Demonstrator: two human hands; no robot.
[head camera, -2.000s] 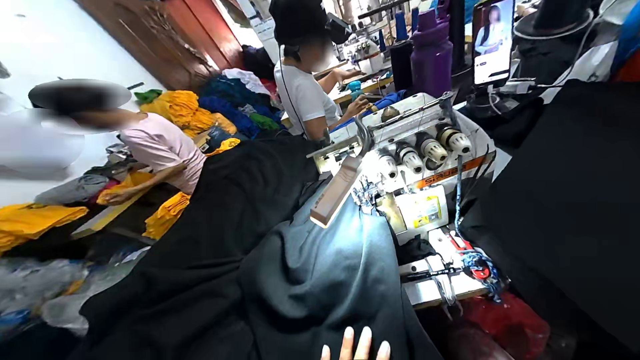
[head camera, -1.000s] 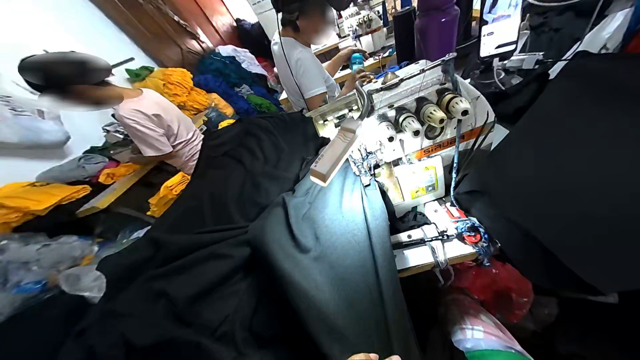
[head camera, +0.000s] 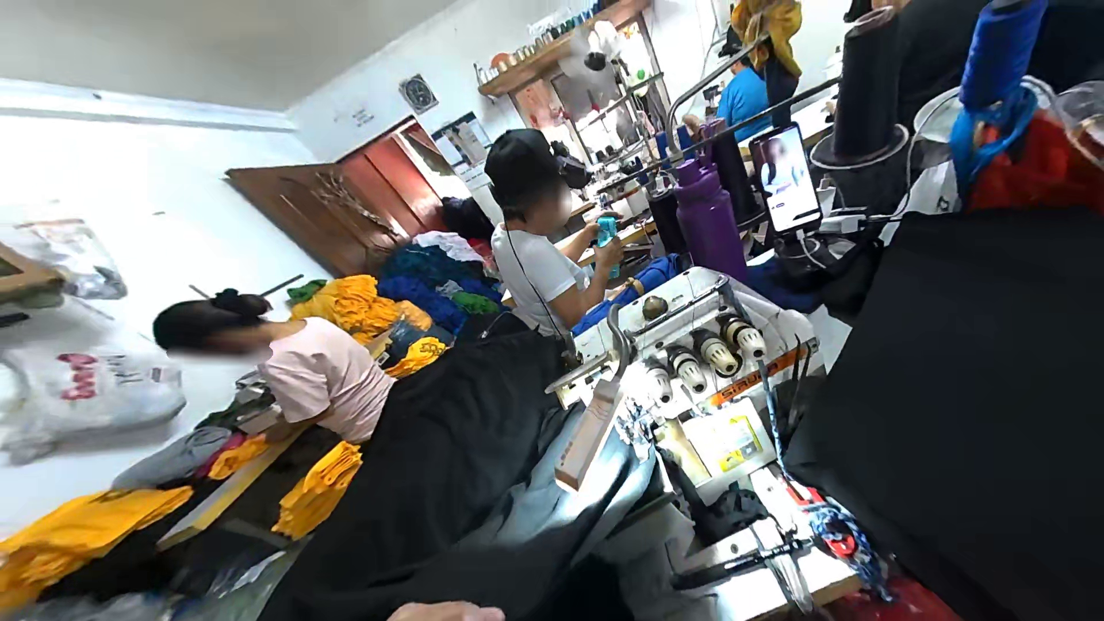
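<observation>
Only the top edge of one hand, which looks like my left hand (head camera: 446, 612), shows at the bottom edge, on or just above a large black cloth (head camera: 457, 431); its grip is hidden. My right hand is out of view. The cloth runs up to a white overlock sewing machine (head camera: 733, 435) with several tension dials (head camera: 716, 352) in a row. A gooseneck lamp (head camera: 591, 431) lights the cloth by the needle area. Blue-and-white braided cord (head camera: 841, 526) hangs at the machine's right side.
A purple bottle (head camera: 709, 220) and a phone on a stand (head camera: 787, 181) are behind the machine. Black fabric (head camera: 957, 414) lies at right. One person in pink (head camera: 323, 375) is at left, another in white (head camera: 535, 267) ahead. Yellow cloth (head camera: 315, 492) is piled at left.
The view has tilted up strongly. The lit cloth by the machine has shifted and now lies in more bunched folds. The fingers spread on the cloth two seconds ago are now mostly out of frame.
</observation>
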